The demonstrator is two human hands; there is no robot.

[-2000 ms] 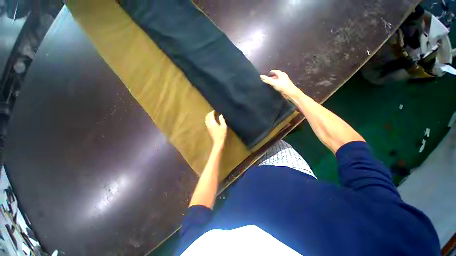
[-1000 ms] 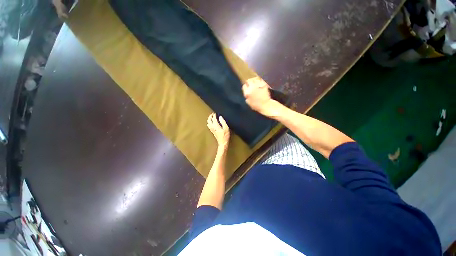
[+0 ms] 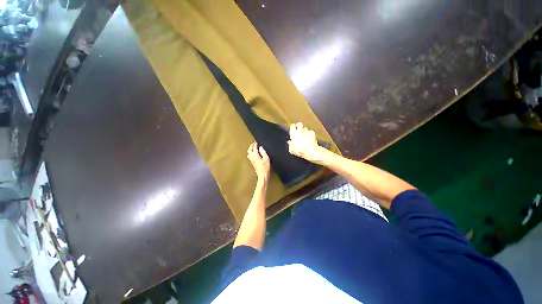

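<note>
The mustard fabric [image 3: 196, 119] lies as a long strip across the dark cutting table [image 3: 113, 160], reaching its near edge. The dark fabric [image 3: 276, 148] shows as a narrow wedge between mustard layers. A mustard layer is folded over its right side. My right hand [image 3: 303, 141] is closed on the folded fabric edge near the table's front. My left hand [image 3: 259, 160] rests with bent fingers at the dark fabric's left edge; whether it pinches the cloth is hard to tell.
Papers [image 3: 53, 243] and small tools lie at the lower left, with a red-handled thing [image 3: 22, 293] at the corner. The green floor [image 3: 451, 172] has white scraps. A pale and dark bundle [image 3: 523, 83] stands at the right. Another dark surface is at the upper left.
The right side of the strip has been folded over leftward, so mustard cloth now covers much of the dark fabric. My right hand has moved inward from the right edge; my left hand has barely moved.
</note>
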